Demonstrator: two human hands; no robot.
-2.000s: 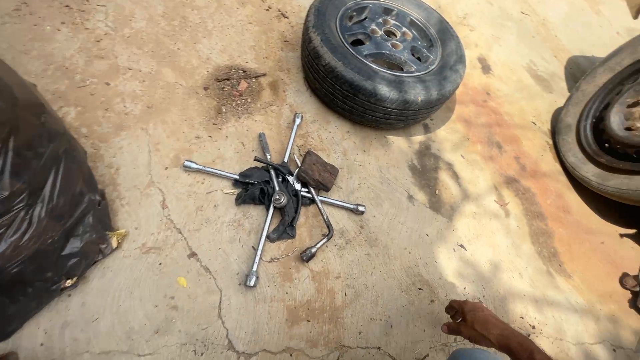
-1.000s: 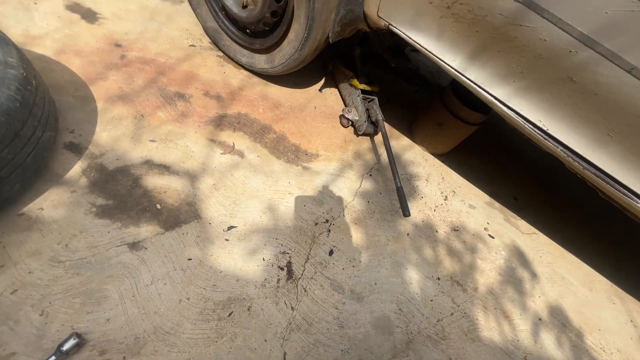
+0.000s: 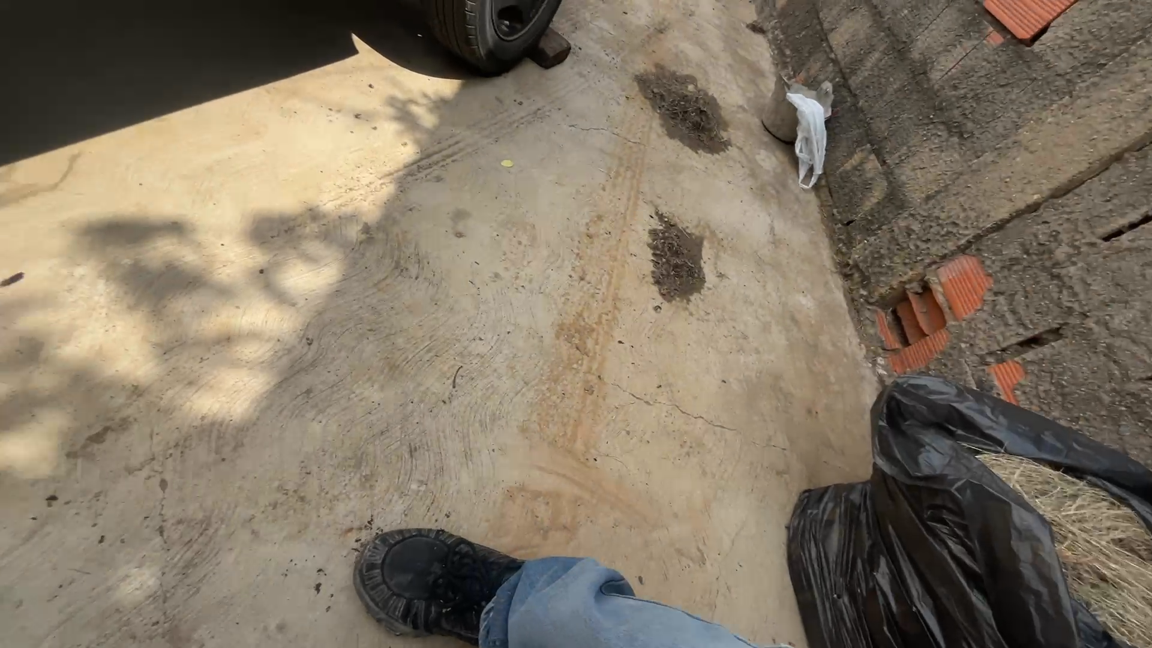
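Neither my left hand nor my right hand shows in the head view now, so what they hold or touch is hidden. My leg in blue jeans [image 3: 603, 605] and a black shoe [image 3: 430, 576] are at the bottom, on the concrete floor [image 3: 432, 360]. At the top, a car wheel [image 3: 497, 31] stands on the floor with a dark block [image 3: 551, 49] against its tyre.
A black plastic bag [image 3: 954, 531] holding dry grass [image 3: 1080, 531] is at the lower right, beside a rough wall [image 3: 1008, 153] with broken orange bricks [image 3: 965, 286]. A white plastic bag [image 3: 810, 135] lies near the wall. Two dirt piles [image 3: 686, 108] are on the floor.
The view has swung far from the lug wrenches, the loose wheel and the jack under the car. My hand, seen at the lower right two seconds ago, is out of view.
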